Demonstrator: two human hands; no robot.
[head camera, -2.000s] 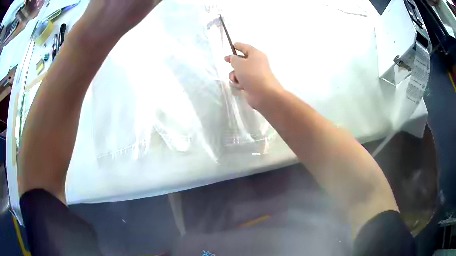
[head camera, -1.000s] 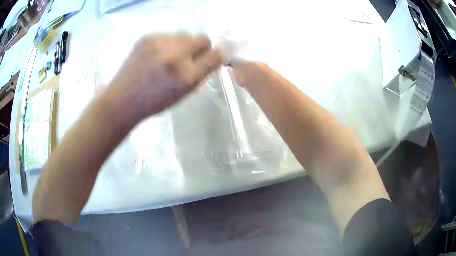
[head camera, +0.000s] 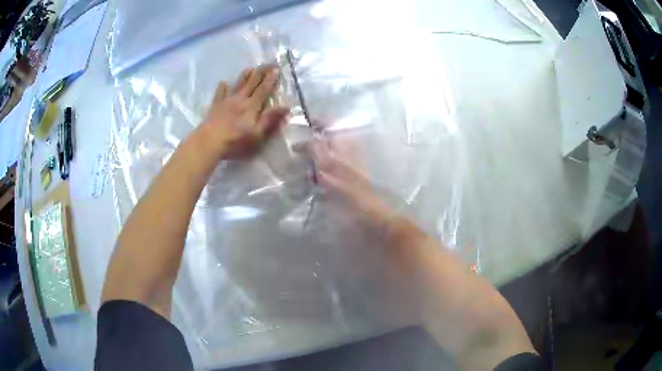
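Note:
A large clear plastic bag (head camera: 254, 282) with glare streaks lies spread on the white-covered table in front of me. My left hand (head camera: 243, 116) rests on the bag left of centre, fingers spread, holding nothing. My right hand (head camera: 332, 159) is blurred, just right of it, and holds a thin dark stick (head camera: 299, 90). The stick points away from me over the bag's middle. Whether the right hand is over or under the film, I cannot tell. No sticker can be made out.
A bluish folded stack of bags (head camera: 196, 25) lies at the far side. Black marker pens (head camera: 66, 141) and a framed pale green card (head camera: 52, 253) are at left. A white box-like holder (head camera: 589, 87) with a metal clip stands at right. The white table cover (head camera: 522, 203) ends near me.
The clear bag now lies spread wider and flatter. My left hand has come down onto it. My right hand has moved down and left, and the stick is visible again. The view has shifted.

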